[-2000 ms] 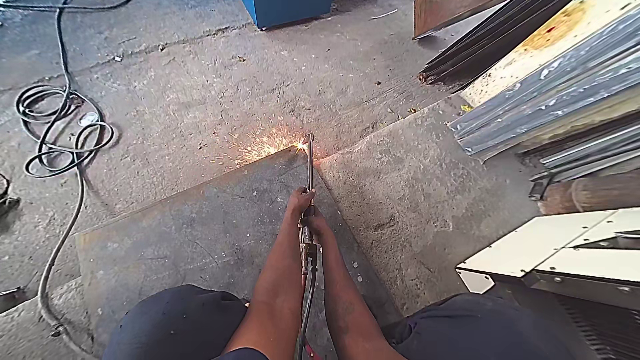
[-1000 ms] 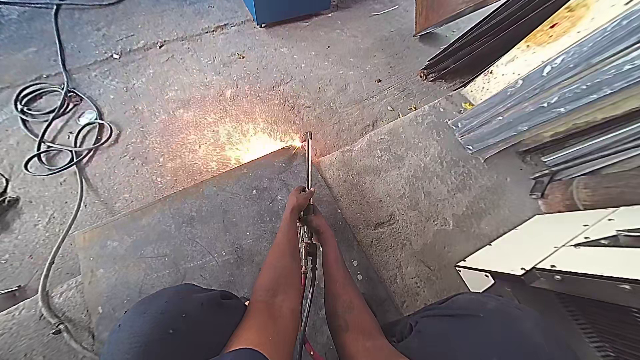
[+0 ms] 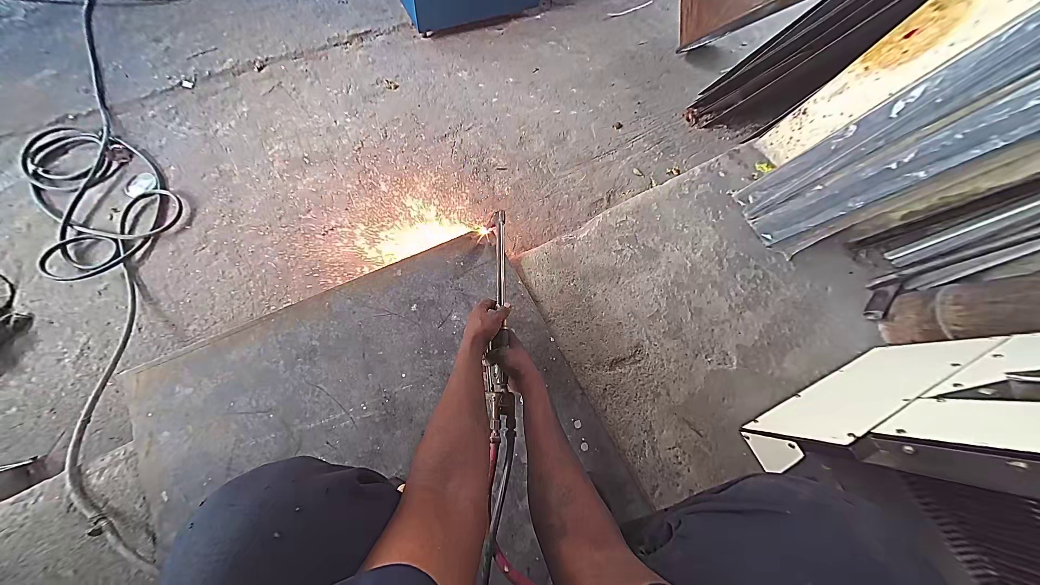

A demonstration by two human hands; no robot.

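My left hand (image 3: 486, 321) grips the upper part of a metal cutting torch (image 3: 500, 268), near its long tube. Just behind it, my right hand (image 3: 517, 361) is closed around the torch body. The torch head is at the far corner of a large flat steel plate (image 3: 284, 390), where a bright glow and sparks (image 3: 414, 231) spray off to the left over the floor. A red hose and a dark hose (image 3: 505, 463) run from the torch back between my forearms. The fingers of my right hand are partly hidden.
A coiled cable (image 3: 110, 203) lies on the concrete floor at left. Metal profiles (image 3: 894, 154) and a rusty cylinder (image 3: 959, 313) are at right, above a cream metal housing (image 3: 877, 390). A blue box (image 3: 471, 12) stands at the far edge. My knees flank the plate.
The spray of sparks is larger than two seconds ago, when it was small. Both hands keep their hold on the torch, with little plain movement.
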